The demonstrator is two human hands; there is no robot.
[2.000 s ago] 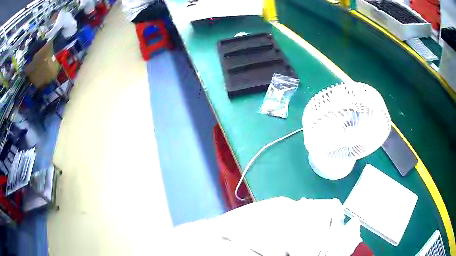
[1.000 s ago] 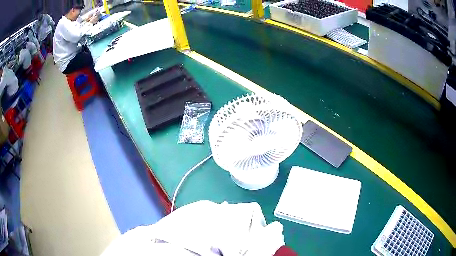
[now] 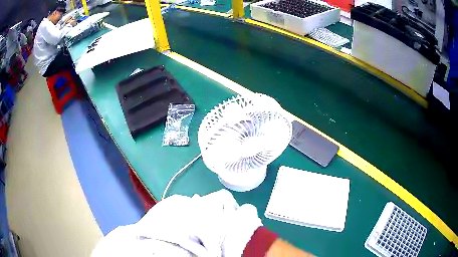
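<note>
My left sleeve, white with a dark red cuff, crosses the bottom of the view. A blurred bit of wrist shows past the cuff at the bottom edge; my left hand itself is cut off. My right hand is not in view. Nearest in front of me are a plain white flat tray (image 3: 309, 198) and, to its right, a white grid tray (image 3: 397, 233) with many dark cells. A white caged desk fan (image 3: 244, 138) stands left of the plain tray, with its cable running down to the sleeve.
A grey flat rectangle (image 3: 314, 143) lies by the yellow line. A clear zip bag (image 3: 178, 124) touches a black compartment tray (image 3: 150, 98) behind the fan. White bins (image 3: 294, 17) stand across the dark green belt. A person sits on a red stool at far left.
The view has swung to the right, so the fan, bag and trays sit further left. More of the grid tray, the cuff and a bit of wrist now show.
</note>
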